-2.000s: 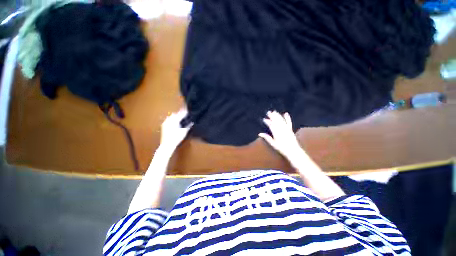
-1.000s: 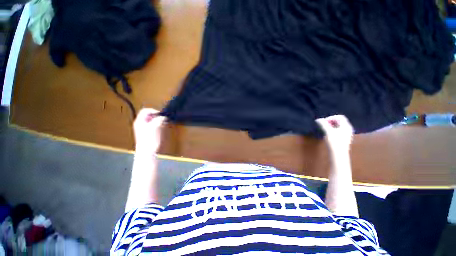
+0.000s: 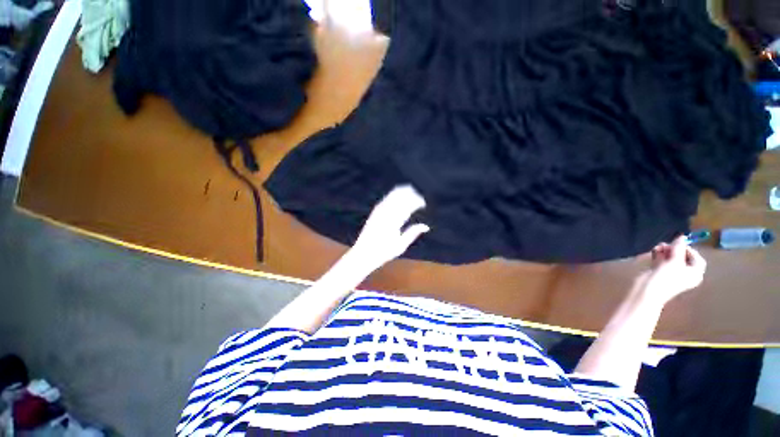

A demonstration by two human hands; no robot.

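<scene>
A black dress point(image 3: 530, 162) lies spread over the middle and right of the table, its gathered skirt fanned to a pointed corner at the left. My left hand point(image 3: 395, 224) is over the dress's near edge with fingers apart and nothing in it. My right hand point(image 3: 678, 266) is at the dress's lower right, its fingertips closed on the small teal thread snips point(image 3: 698, 236). Most of the snips' body is hidden by the fingers.
A black garment heap point(image 3: 222, 64) with a trailing cord lies at the left, beside a pale green cloth point(image 3: 101, 32). A grey cylinder point(image 3: 746, 238) lies right of my right hand. The table's curved front edge point(image 3: 171, 259) runs before me.
Both hands have let go of the dress hem. The left hand has moved right; the right hand has moved right to the snips and taken hold of them. The skirt's left corner now lies flat.
</scene>
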